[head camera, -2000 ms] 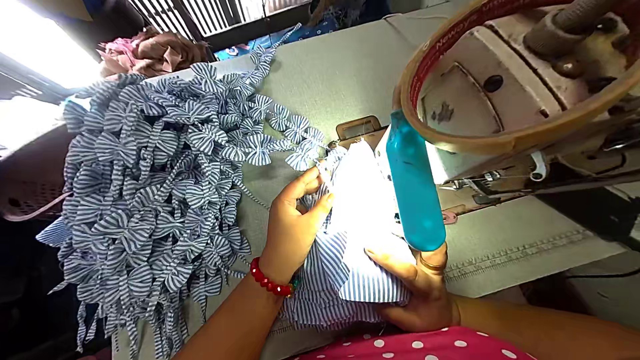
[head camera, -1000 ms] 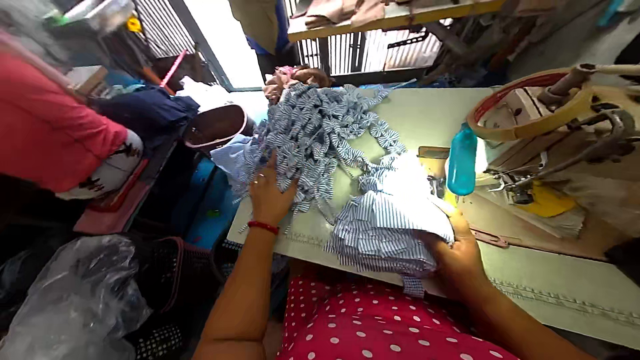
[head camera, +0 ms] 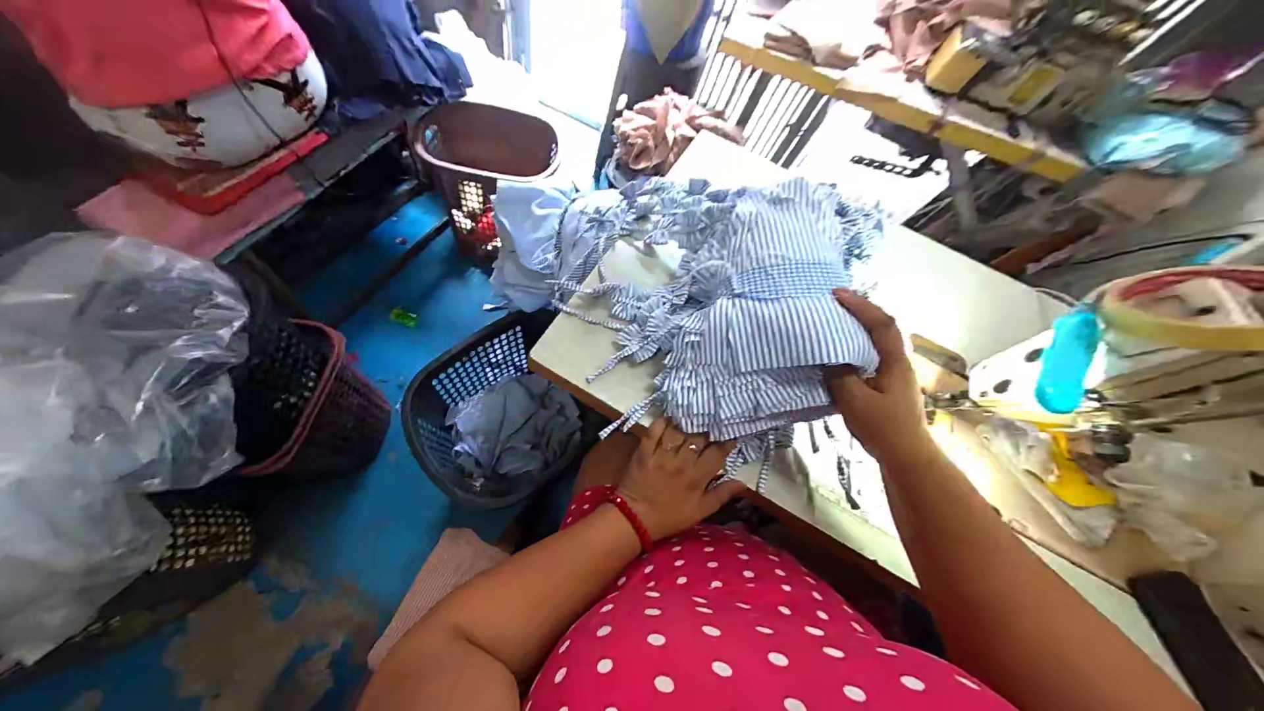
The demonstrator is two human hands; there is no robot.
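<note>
My right hand (head camera: 882, 390) grips the right edge of a folded stack of blue-and-white striped cloth pieces (head camera: 790, 331), thumb and fingers around the layers. The stack lies over striped ties and bows (head camera: 652, 321) near the corner of the pale sewing table (head camera: 953, 286). My left hand (head camera: 676, 479), with a red bead bracelet and rings, rests at the table's near edge, just below the stack, fingertips by the hanging ties. Whether it pinches any cloth cannot be made out. The sewing machine (head camera: 1185, 365), with a blue piece on it, stands to the right.
A dark basket (head camera: 425, 434) with grey cloth sits on the blue floor left of the table. Behind it stands a brown basket (head camera: 484, 143). Clear plastic bags (head camera: 109, 365) fill the left side. A person in a pink top (head camera: 178, 59) sits at the upper left; another stands behind the table.
The stack has moved from the near side of the table onto the pile of bows, held by my right hand. My left hand has come off the pile to the table's near edge. The view has swung left.
</note>
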